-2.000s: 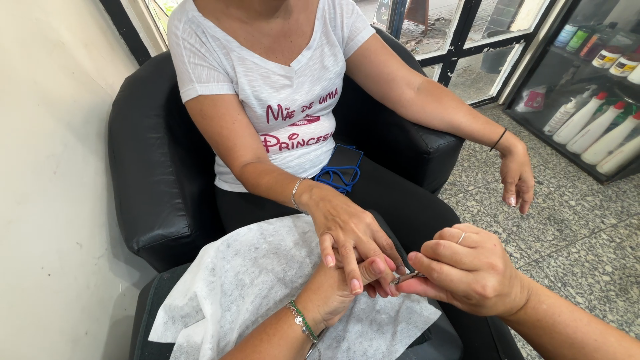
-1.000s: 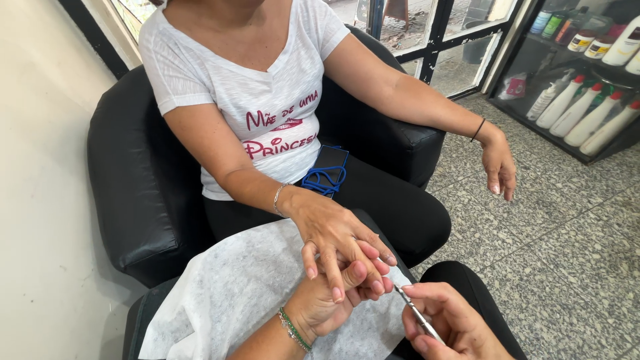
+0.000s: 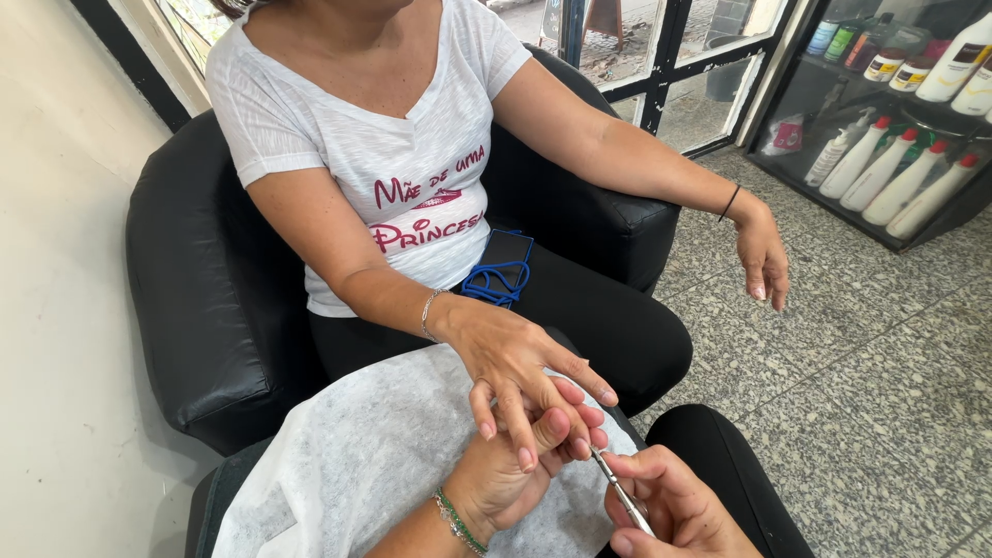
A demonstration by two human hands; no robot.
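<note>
My left hand (image 3: 508, 473), with a green bracelet at its wrist, holds the fingers of a seated person's hand (image 3: 511, 353) from below. My right hand (image 3: 670, 504) grips a slim metal cuticle nipper (image 3: 620, 488) at the lower right. The tool's tip touches or nearly touches a fingertip of the person's hand, beside the nail. Under the hands lies a white disposable cloth (image 3: 364, 434), spread over a dark padded support. The person's other hand (image 3: 763, 252) hangs relaxed past the armrest.
The person sits in a black armchair (image 3: 194, 294), with a phone and blue cord (image 3: 500, 271) on the lap. A glass cabinet with bottles (image 3: 876, 170) stands at the right on the speckled stone floor (image 3: 876, 372). A pale wall (image 3: 70, 310) runs along the left.
Two seconds ago my right hand was closed over the tool close to the person's fingers; now it sits lower, with more of the tool showing. My left hand still supports the person's hand.
</note>
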